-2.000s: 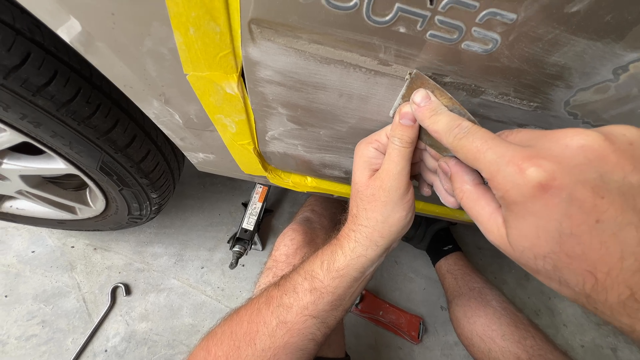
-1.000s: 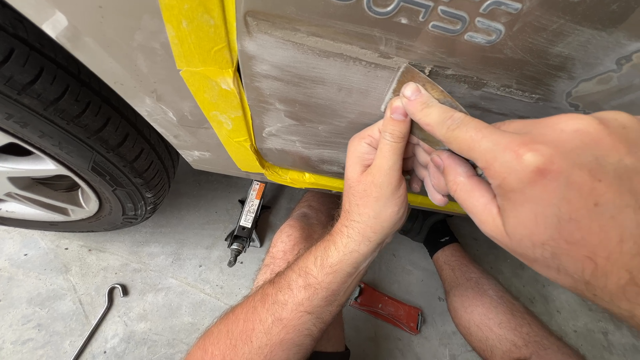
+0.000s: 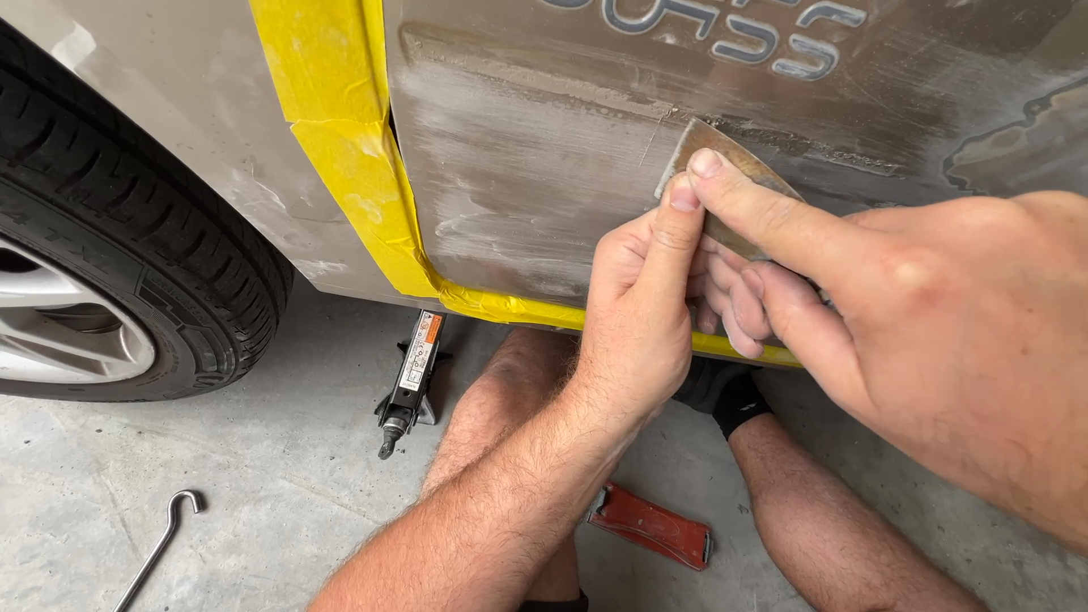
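Observation:
A small sheet of sandpaper, or a similar thin flat piece, (image 3: 739, 170) lies tilted against the sanded lower part of a car door (image 3: 510, 161). My left hand (image 3: 650, 289) pinches its lower left edge, thumb up near the corner. My right hand (image 3: 884, 280) holds it too, with the index finger pressed on its face and the thumb below. Part of the piece is hidden by the fingers. A rough ridge runs across the door just above it. Yellow masking tape (image 3: 348, 170) borders the door's left and bottom edges.
A scissor jack (image 3: 412, 382) stands on the concrete floor under the sill. A red sanding block (image 3: 653, 525) lies between my legs. A hooked metal rod (image 3: 157, 552) is at the lower left, below the wheel's tyre (image 3: 195, 314). Raised lettering (image 3: 731, 34) marks the door above my hands.
Both hands keep hold of the thin piece at nearly the same place on the door. No other plain change shows.

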